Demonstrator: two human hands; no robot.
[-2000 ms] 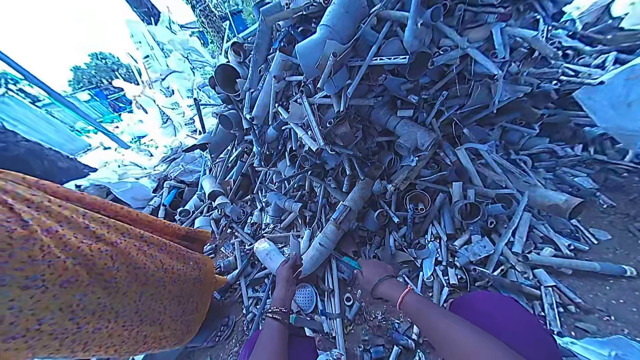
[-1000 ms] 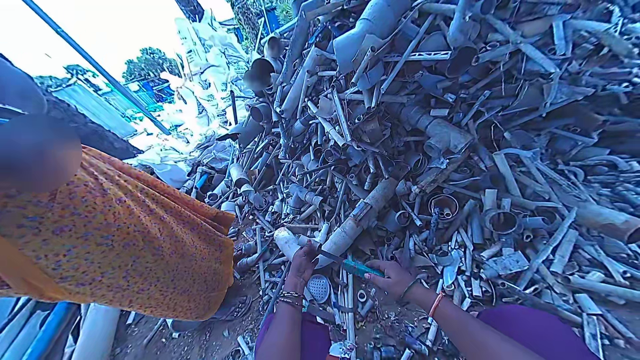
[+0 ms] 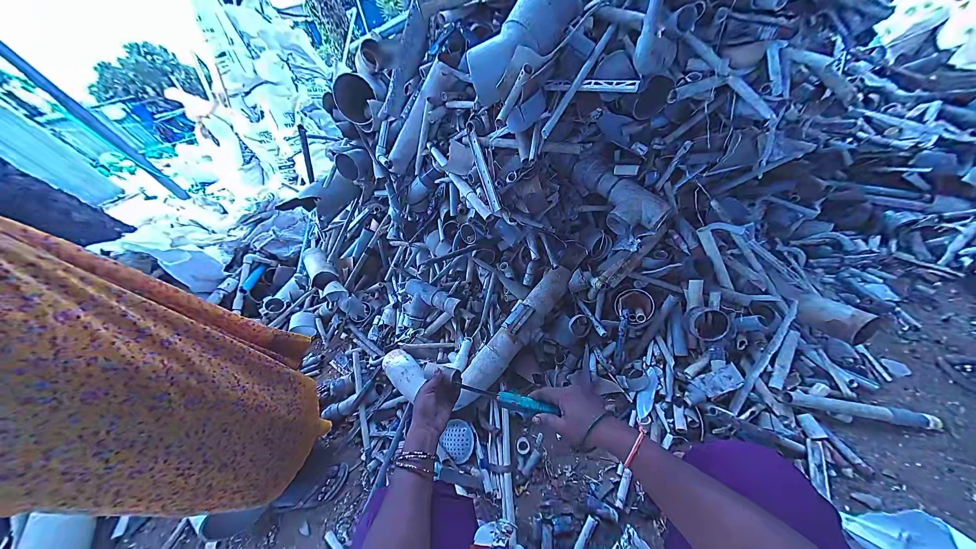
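My right hand is closed around the green handle of a screwdriver, whose thin shaft points left. The tip of the shaft reaches my left hand, which grips a short plastic pipe fitting. What the tip touches is hidden by my fingers. Just left of that hand lies a pale plastic pipe elbow; I cannot tell if it is joined to the fitting. A long grey pipe slants upward right behind both hands. Below my left hand is a round perforated disc.
A large heap of scrap plastic pipes rises in front of me. Close on the left stands a person in orange patterned cloth. White sacks are stacked at the back left. Another pipe lies on the soil at right.
My right hand still holds the screwdriver, its shaft now more plainly visible between my hands than two seconds ago. The person's upper part, visible one second ago, is out of view.
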